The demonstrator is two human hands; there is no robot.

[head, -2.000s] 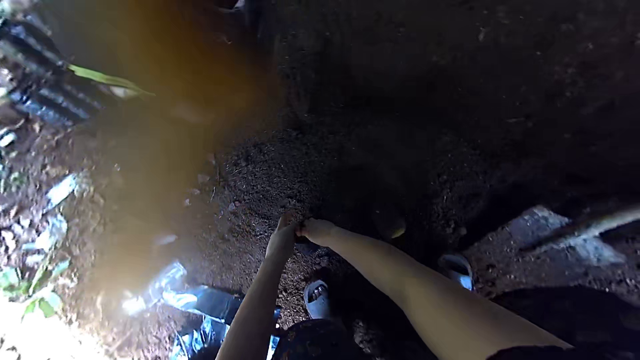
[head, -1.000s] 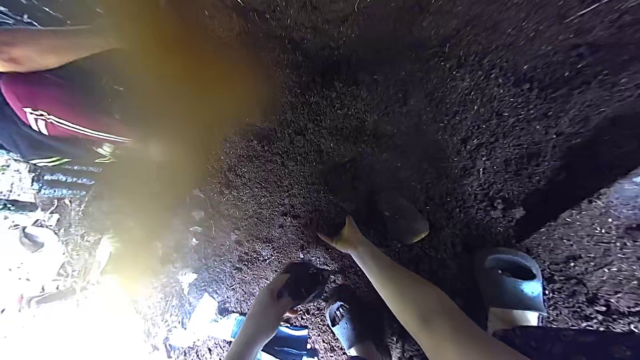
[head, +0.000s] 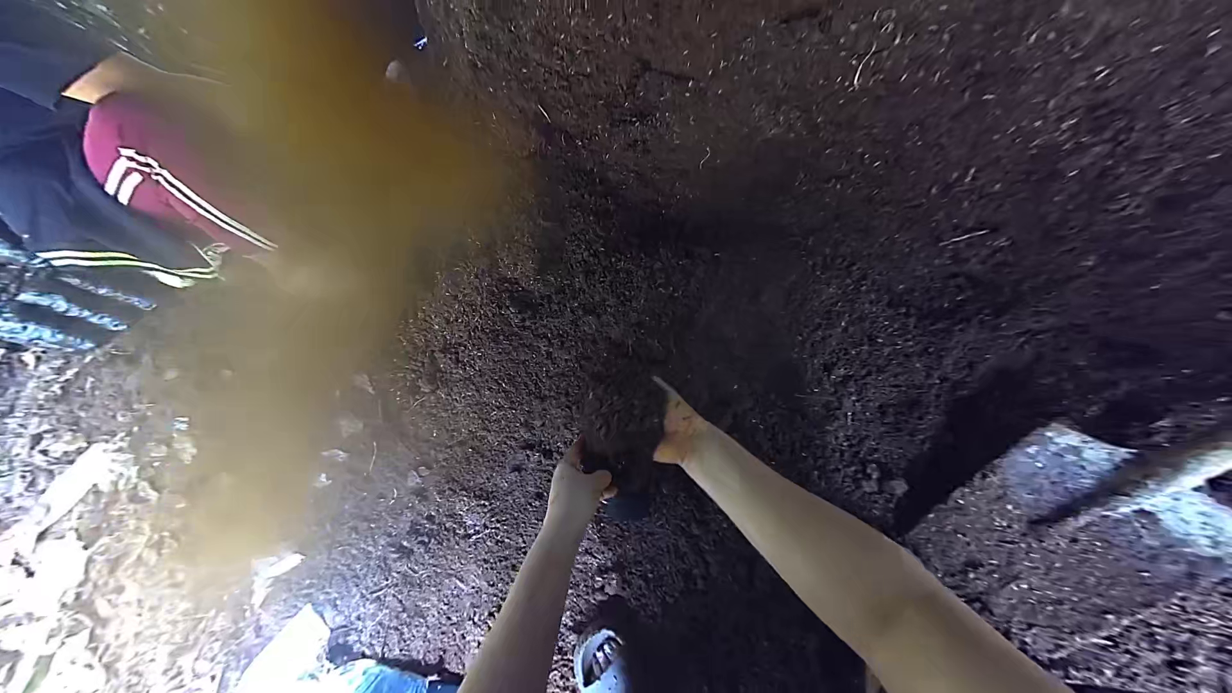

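My left hand [head: 580,479] is closed around a small dark container or bag [head: 628,504], low in the middle of the view; its exact kind is hard to make out in shadow. Dark loose soil [head: 621,409] is heaped at its mouth, between my two hands. On the right side of that soil is my right hand [head: 681,428], its thumb and fingers spread and its palm turned toward the heap. Soil and shadow hide some of its fingertips.
Dark soil [head: 962,241] spreads ahead and right. A person in maroon and dark clothing [head: 144,173] is at upper left. A sandal [head: 602,659] is below my hands. A pale pole [head: 1145,476] lies at right, blue plastic [head: 371,677] at lower left. An orange-brown blur covers part of the left.
My hands were apart one second ago, the left with a dark object in it; now they are close together with soil between them. The other person was not visible two seconds ago.
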